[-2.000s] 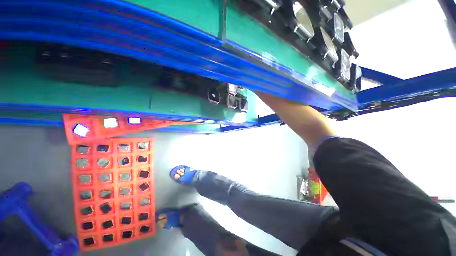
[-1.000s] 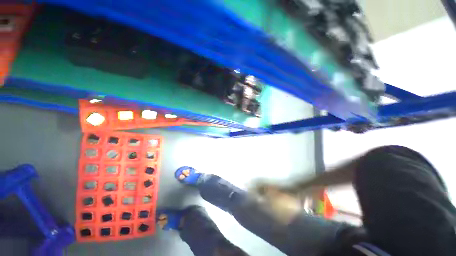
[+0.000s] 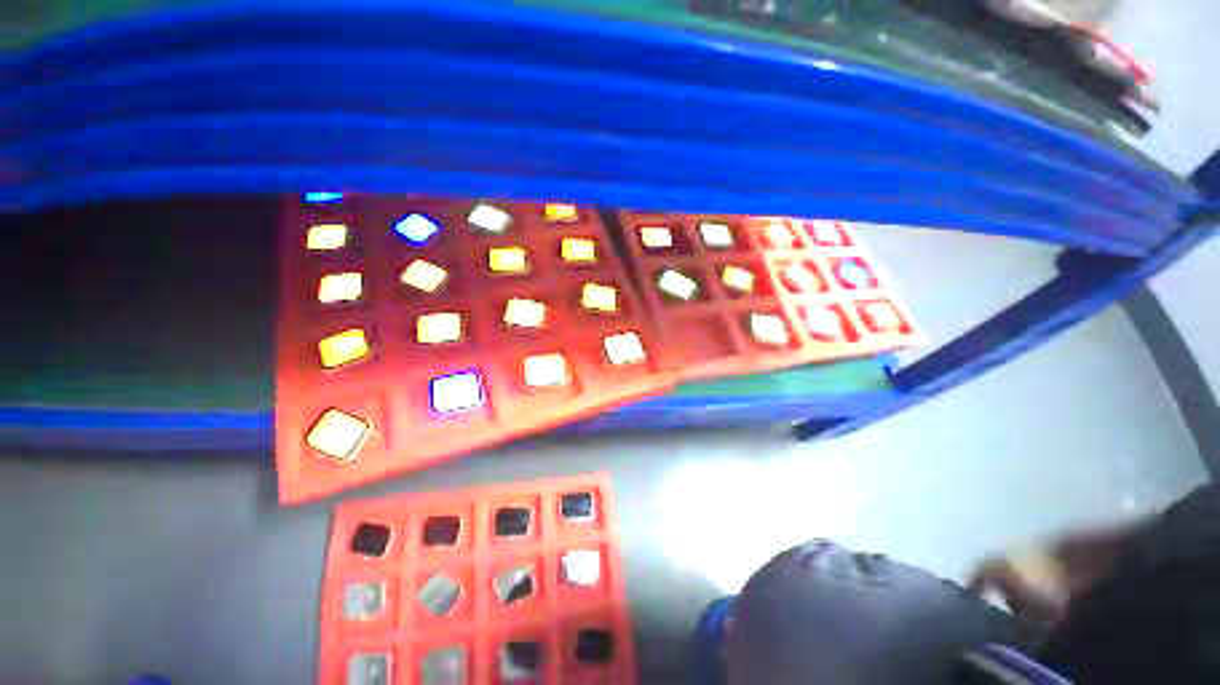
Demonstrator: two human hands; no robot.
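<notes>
A red-orange tray [image 3: 401, 468] of square units with lit white, yellow and blue faces lies on the lower shelf, its near corner out past the shelf edge. A second tray of lit units [image 3: 696, 351] lies beside it to the right. Another red-orange tray [image 3: 479, 614] with dark and silvery units is below them near the floor, cut off by the bottom edge. My right hand [image 3: 1037, 582] is small and blurred at lower right, touching no tray; its fingers cannot be made out. My left hand is out of view.
A thick blue shelf beam [image 3: 602, 134] crosses above the lit trays. The lower shelf's blue edge [image 3: 134, 426] runs behind them. A blue rack post [image 3: 983, 321] stands at right. My grey-clad knee [image 3: 856, 622] and blue slipper [image 3: 716, 636] are at the bottom.
The view has moved closer to the lower shelf, and more of the lit trays shows. My right hand came away from the upper shelf and is now farther right. The blue stool has nearly left view.
</notes>
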